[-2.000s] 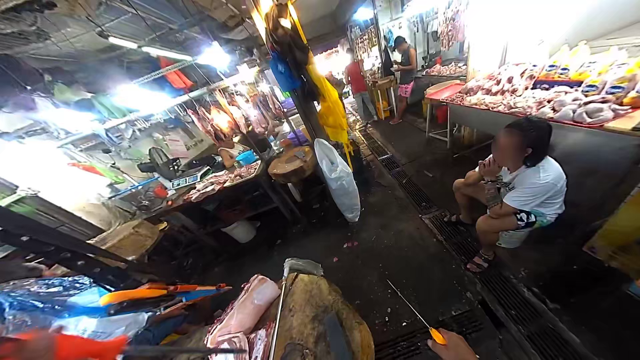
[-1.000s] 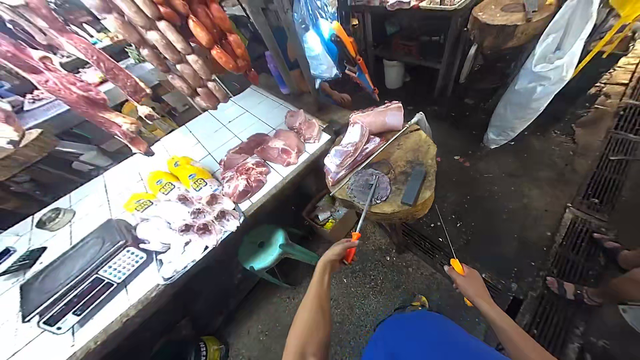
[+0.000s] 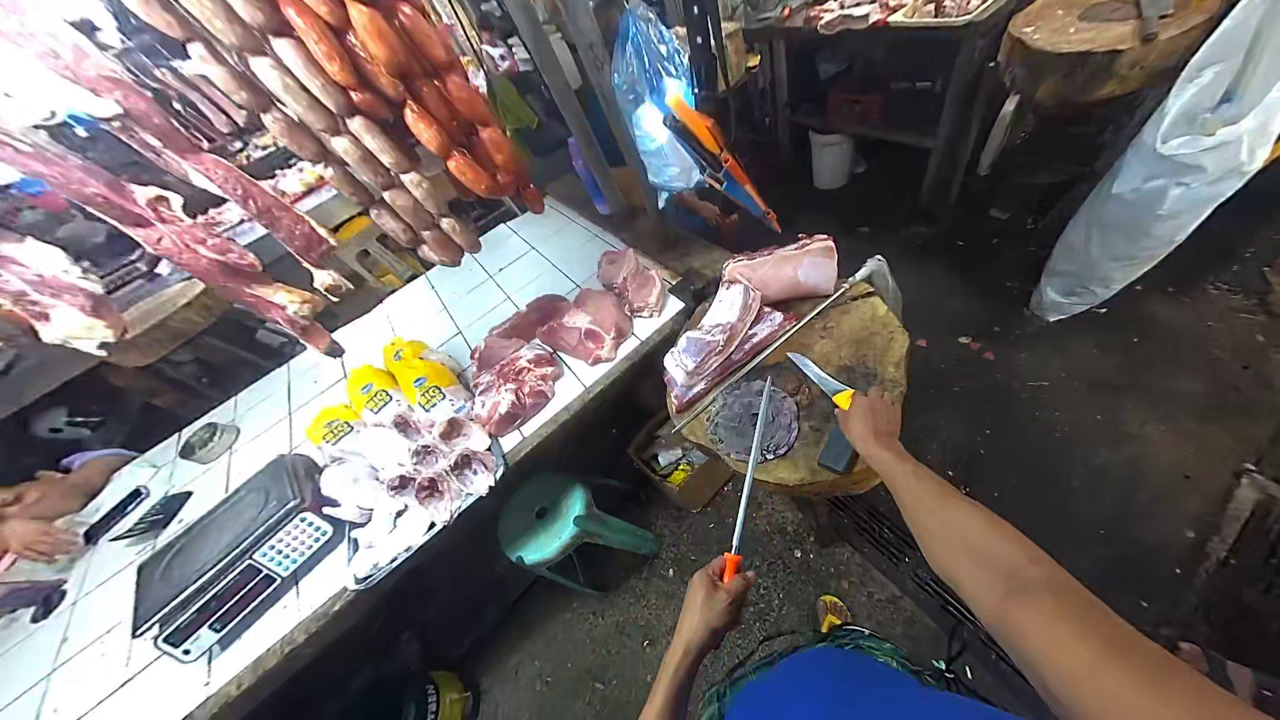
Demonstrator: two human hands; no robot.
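My left hand (image 3: 716, 600) grips the orange handle of a honing steel (image 3: 752, 465), whose rod points up over the round wooden chopping block (image 3: 860, 345). In my right hand (image 3: 868, 425) is a knife (image 3: 822, 378) with a yellow-orange handle, its blade over the block and pointing up and left, apart from the steel. A dark sharpening stone (image 3: 838, 450) lies beside my right hand. Left of it, a dark round patch (image 3: 765, 420) shows on the block. Slabs of raw pork (image 3: 735, 330) rest at the block's back left, beside a long thin rod (image 3: 765, 352).
A white tiled counter (image 3: 300, 375) holds meat cuts (image 3: 590, 325), packaged chicken (image 3: 400, 450) and a digital scale (image 3: 240, 560). Sausages (image 3: 370, 110) hang above. A green plastic stool (image 3: 560, 520) and a cardboard box (image 3: 690, 480) stand below. Another person's hands (image 3: 40, 520) are at far left.
My right hand has moved up and inward with the knife, from beside the block to over it. The steel stays in my left hand. The view has swung from the aisle to the counter and block.
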